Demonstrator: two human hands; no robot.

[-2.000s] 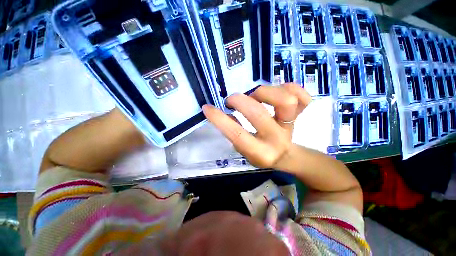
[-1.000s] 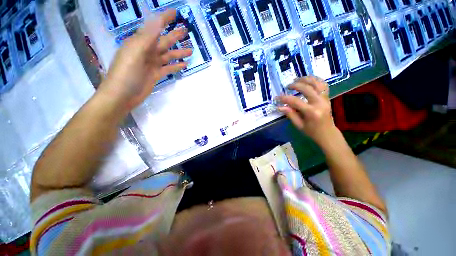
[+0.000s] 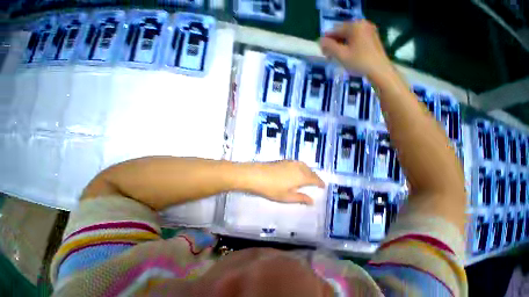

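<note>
My right hand reaches to the far side, its curled fingers at the near end of a light-blue phone housing on the dark green bench. The fingers hide that end, so I cannot tell whether they grip it. My left hand is open and empty, low over the white liner sheet in front of me. Phone housings stand in rows on this lined tray, their black strips and dotted metal plates facing up. My right forearm hides part of the rows.
Another lined tray on the left holds a row of housings along its far side. More rows of housings lie on the right. Another housing lies on the green bench at the top.
Two seconds ago I held two housings up close; a second ago both hands were over the tray. Now my right hand has moved to the far bench and my left hand back nearer.
</note>
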